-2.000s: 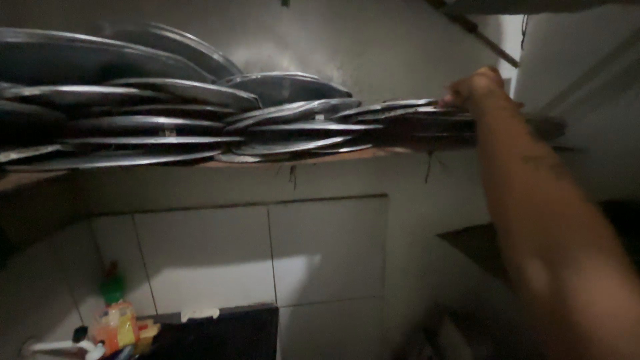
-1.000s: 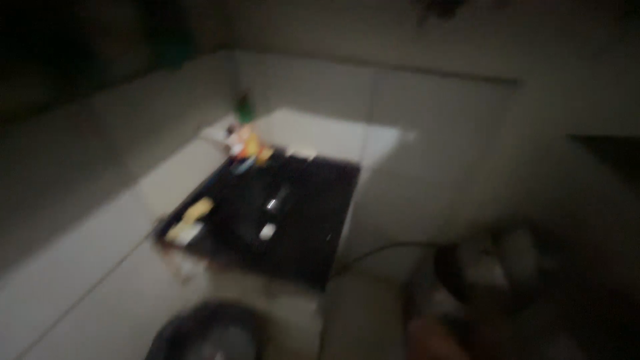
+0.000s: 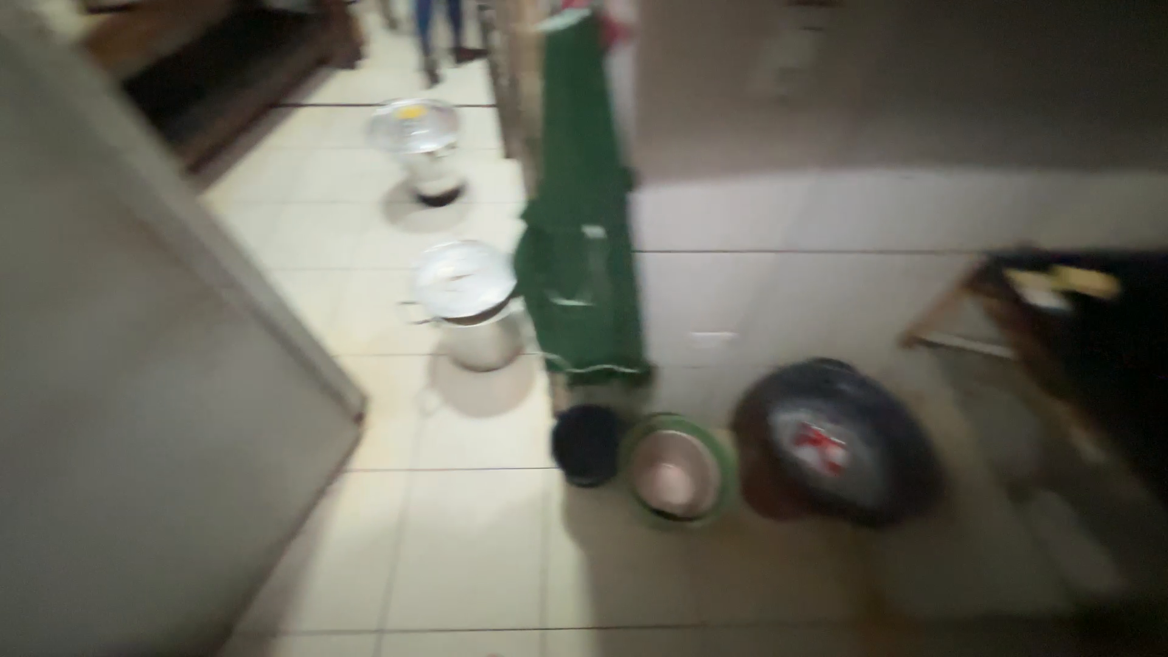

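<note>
Neither my left hand nor my right hand shows in the head view, which is dark and blurred. On the tiled floor stands a metal pot with a lid (image 3: 464,278), its lid tilted on top. Farther back is a second metal vessel (image 3: 431,164) under a clear or shiny cover with something yellow on it. A green cloth (image 3: 584,274) hangs at the doorway edge. Below it are a small black container (image 3: 587,445), a green-rimmed round container (image 3: 680,470) with a pinkish bowl in it, and a wide dark basin (image 3: 839,443) with something red inside.
A pale door or panel (image 3: 164,347) fills the left side. At the right edge is a dark-topped table (image 3: 1095,338) with yellow items on it. Brown wooden furniture (image 3: 228,82) stands at the upper left. A person's legs (image 3: 441,36) show at the top.
The view has swung from the shelf of metal lids or plates, past the dark tabletop, to the floor. The arm seen reaching up to that shelf is out of view.
</note>
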